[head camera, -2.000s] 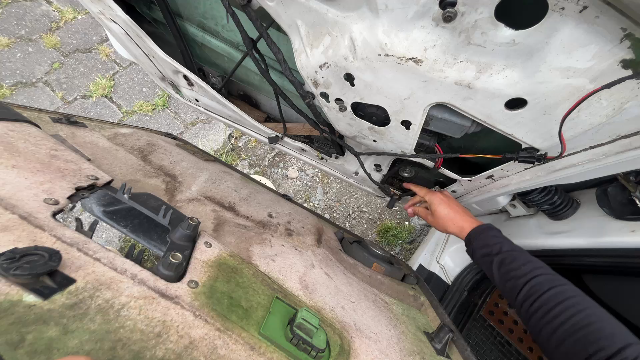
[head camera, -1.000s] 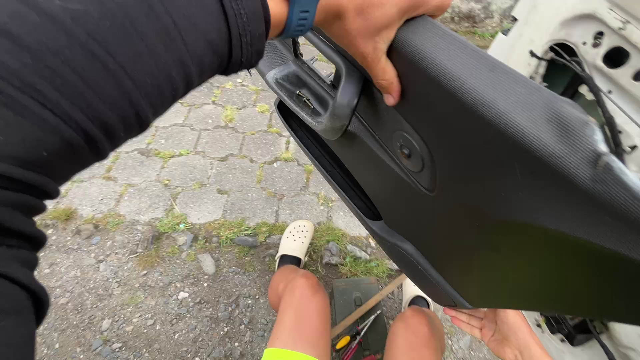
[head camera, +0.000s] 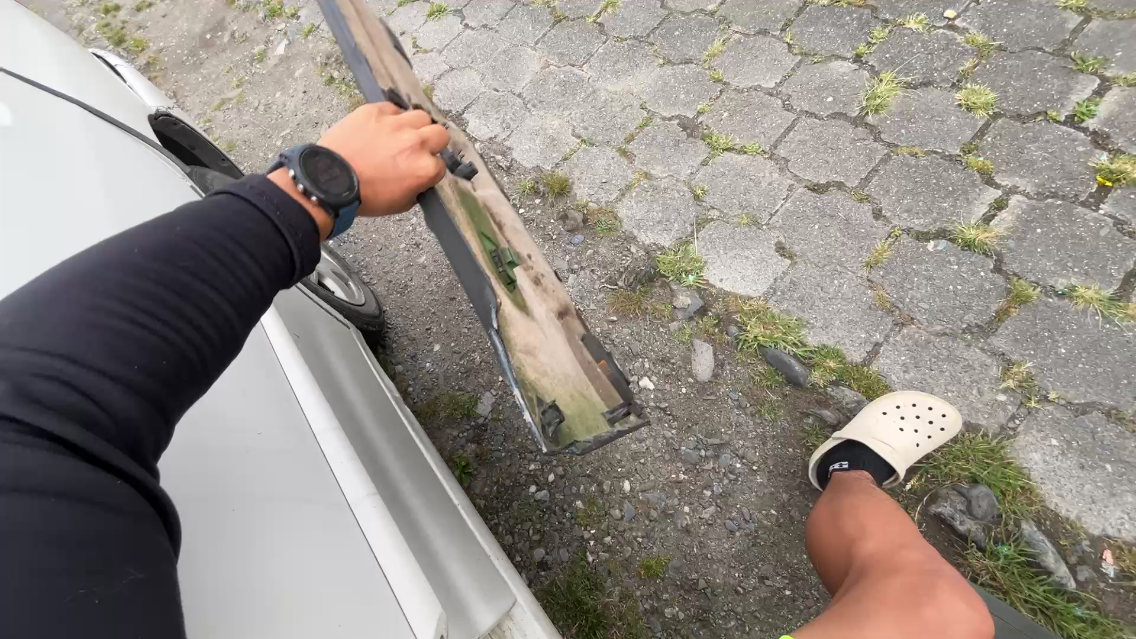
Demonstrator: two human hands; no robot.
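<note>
My left hand [head camera: 383, 158], with a dark watch [head camera: 327, 182] on its wrist, grips the upper edge of a car door trim panel [head camera: 532, 328]. The panel hangs tilted beside the car, over gravel, its stained tan back with green patches facing right and its dark face side on the left. A green plastic piece [head camera: 502, 259] shows on the back. The panel's far end runs out of the top of the view. My right hand is out of view.
The white car [head camera: 266, 461] fills the left side, with a wheel [head camera: 342, 284] beyond its sill. Hexagonal paving stones [head camera: 825, 151] with grass tufts lie at the right. My leg, in a cream clog [head camera: 914, 426], stands at lower right near rocks [head camera: 972, 510].
The view has swung far round. The panel, held by both hands a second ago with its dark face showing, is now in my left hand with its back showing. My right hand has left the view.
</note>
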